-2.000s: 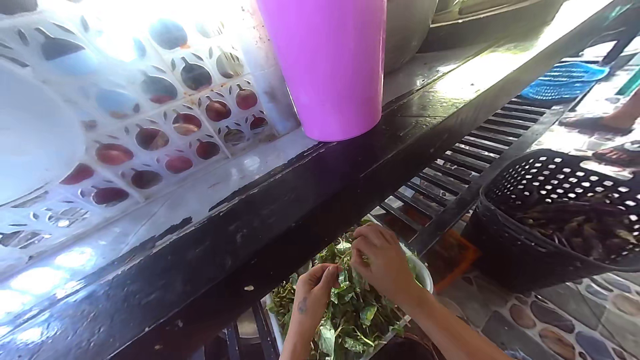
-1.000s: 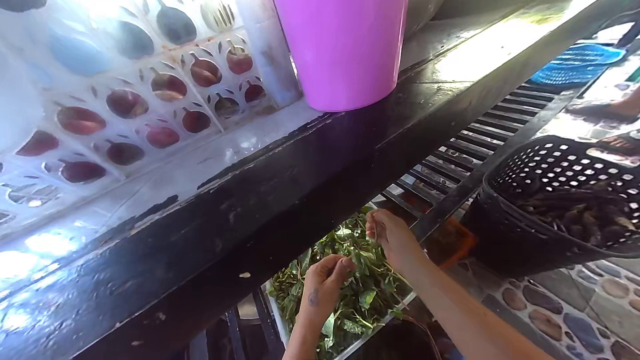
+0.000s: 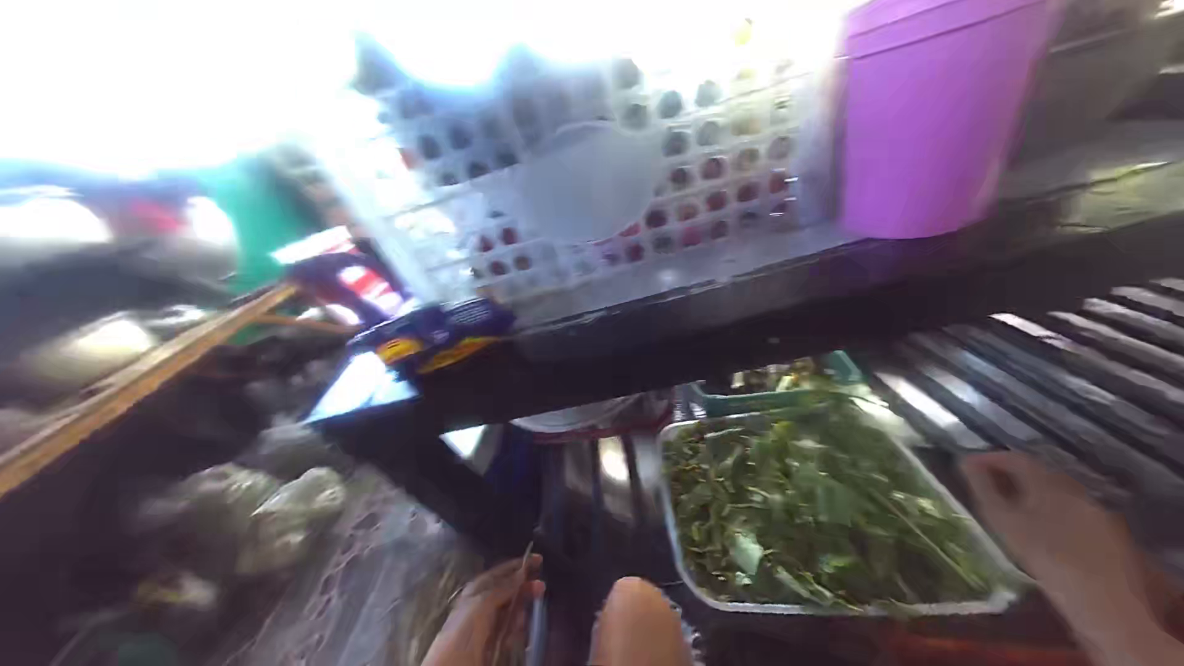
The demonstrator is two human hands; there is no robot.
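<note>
My left hand, low at the centre-left, is beside my bare knee. Its fingers are closed on thin stems, which are blurred. A pale rectangular tray holds a heap of leafy green stems, with many small leaves at its left side. My right hand is just past the tray's right rim, above the dark slats; its fingers look curled, and blur hides whether anything is in them.
A black ledge runs above the tray, bearing a white perforated basket, a purple plastic container and dark blue packets. Dark slats lie behind the tray. At left are a wooden bar and plastic-wrapped produce.
Both hands were over the greens; my left hand has moved left, off the tray, and my right hand is now beyond its right rim. The view has swung left.
</note>
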